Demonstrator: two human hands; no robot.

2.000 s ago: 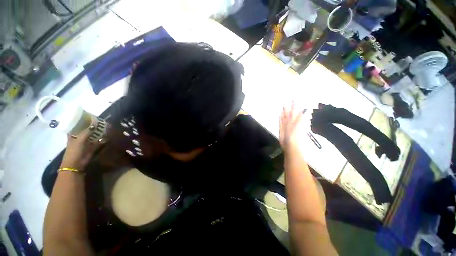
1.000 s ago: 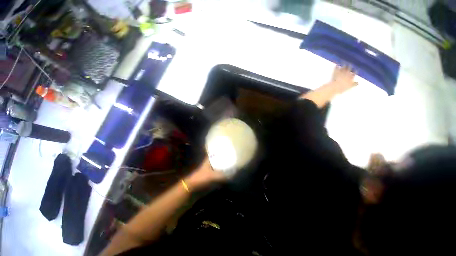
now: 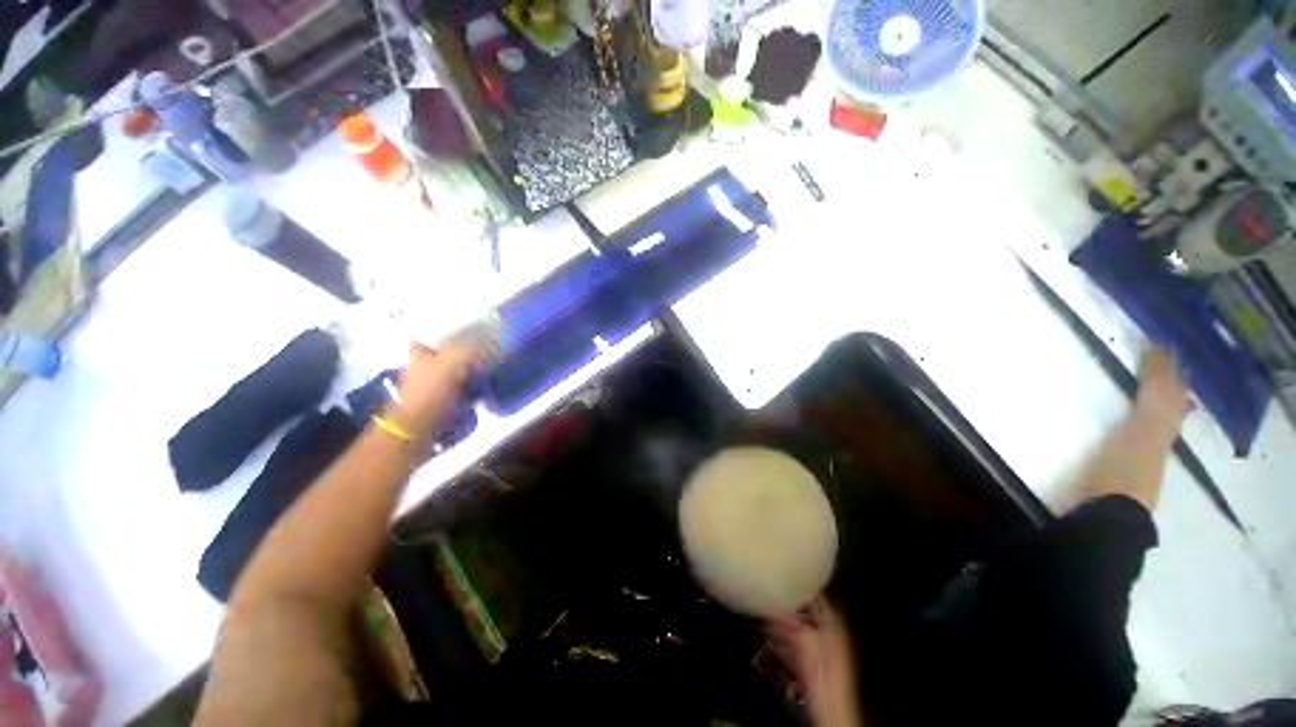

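My left hand point(image 3: 444, 372), with a yellow bracelet at the wrist, is blurred at the near end of long blue-purple templates point(image 3: 625, 284); whether it grips anything is unclear. My right hand point(image 3: 799, 642) is small and dark at the lower edge of a round cream stool seat point(image 3: 759, 530); its fingers touch or overlap the rim, and its grip is unclear. Two dark fabric pieces point(image 3: 256, 409) lie on the white table point(image 3: 128, 568) beside my left arm. No mug can be made out.
At the right, another person's hand point(image 3: 1163, 386) in a dark sleeve is at a blue template point(image 3: 1180, 320). A black-rimmed bin point(image 3: 952, 412) is beside the stool. A blue-white fan point(image 3: 901, 36), an orange-capped bottle point(image 3: 373, 146) and a machine screen point(image 3: 1269, 85) stand farther back.
The view has swung round. My left hand has moved from the stool seat to the templates on the table. My right hand now shows at the stool. The other person's head has left the view.
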